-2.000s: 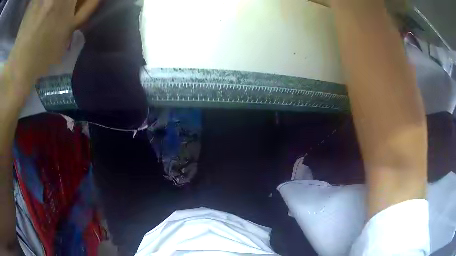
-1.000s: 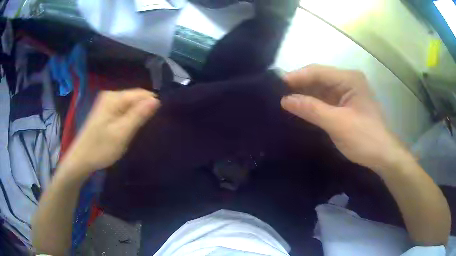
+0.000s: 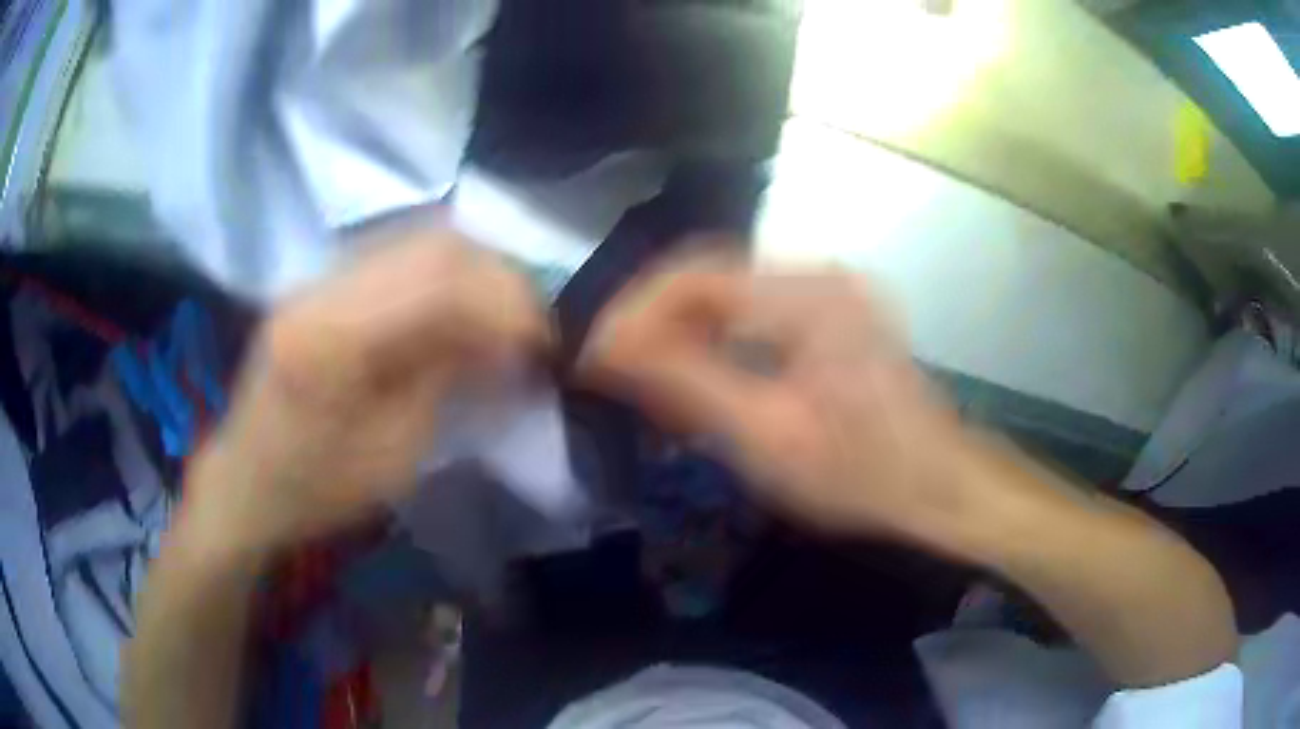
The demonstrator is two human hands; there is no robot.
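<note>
My left hand [image 3: 406, 335] and my right hand [image 3: 777, 378] are close together in the middle of the view, both blurred. Their fingertips pinch black cloth [image 3: 627, 257] between them. Black cloth runs from the hands up onto the table. A pale cloth piece [image 3: 520, 449] hangs under my left hand, and more pale cloth [image 3: 307, 128] lies heaped over the table edge at upper left. Blur hides exactly how the fingers grip.
The pale machine table [image 3: 941, 257] spans the upper right, with a dark green edge [image 3: 1041, 413]. Blue cloth [image 3: 171, 373] and pale pieces [image 3: 93, 584] lie at lower left. Red basket parts [image 3: 349, 698] show below. Pale cloth [image 3: 1233, 420] lies at far right.
My hands were apart, holding the black cloth spread between them; now they are together near the middle. More pale cloth shows at upper left and below my left hand.
</note>
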